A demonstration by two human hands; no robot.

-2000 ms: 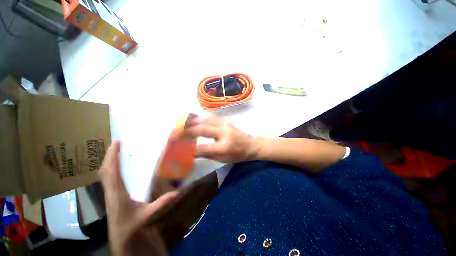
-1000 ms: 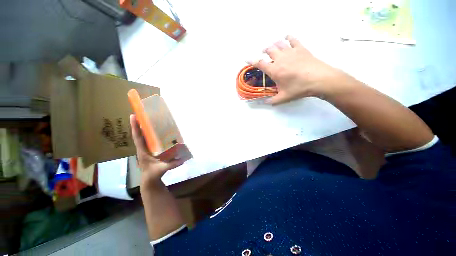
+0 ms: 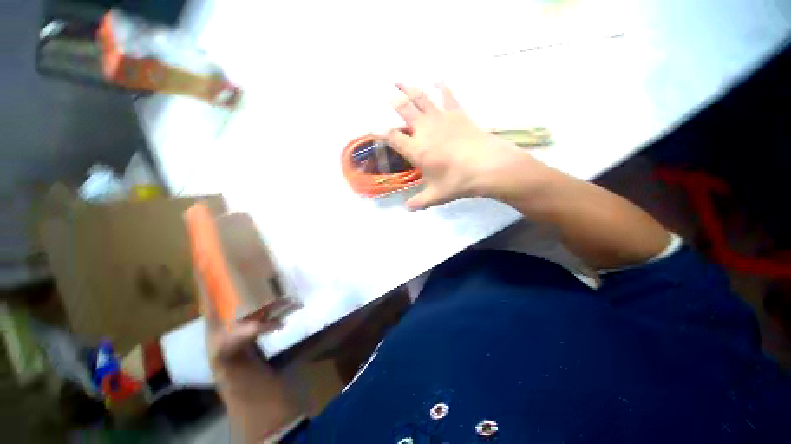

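The coiled orange cable (image 3: pixel 369 180) lies on the white table with dark parts inside its loops and a pale band around its middle. My right hand (image 3: pixel 442 152) is on the coil's right end with fingers spread; whether it grips the coil cannot be told. My left hand (image 3: pixel 236 347) holds an orange retail box (image 3: pixel 213 264) by its lower end, at the table's left edge. The box is blurred, and a greyish-brown inner face or flap shows on its right side. A yellow-green utility knife (image 3: pixel 524 136) lies beyond my right wrist, partly hidden by it.
Another orange printed box (image 3: pixel 165 78) is at the table's far left corner. An open brown carton (image 3: pixel 121 260) stands at the table's left edge. The white table (image 3: pixel 347 277) has its near edge by my body. A red-orange stool (image 3: pixel 720 225) shows at the right.
Two seconds ago both hands were near the box and the coil lay untouched. My right hand has since moved onto the coil. Since one second ago, mainly the camera view has shifted, with more blur.
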